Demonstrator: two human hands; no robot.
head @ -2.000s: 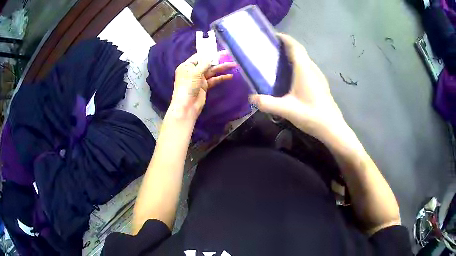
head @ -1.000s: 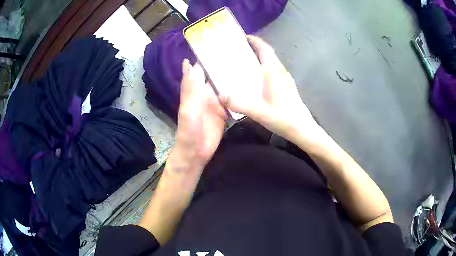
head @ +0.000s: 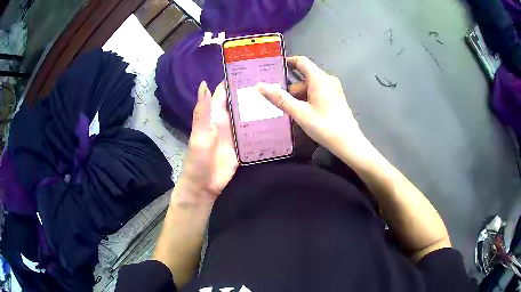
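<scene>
The smartphone point(head: 260, 134) is upright in front of me, its screen showing an orange-red top band and a white box on a pinkish page. My left hand point(head: 212, 137) supports its left side. My right hand point(head: 320, 105) is at its right side, with the thumb over the screen. A purple fabric bundle point(head: 185, 77) lies behind the phone and left hand, partly hidden. A small white bundle ticket point(head: 213, 39) shows on it, just left of the phone's top.
Navy fabric bundles point(head: 108, 165) lie at the left on a scuffed white board point(head: 149, 122). Another purple bundle point(head: 251, 14) is at the top. Thread scraps point(head: 385, 81) lie on the grey table point(head: 394, 131). More bundles point(head: 507, 94) are at the far right, near a metal tool point(head: 492, 245).
The phone has come down and turned more upright; its screen now shows a page with a red band. My right thumb has moved onto the screen. The ticket has left my left fingers.
</scene>
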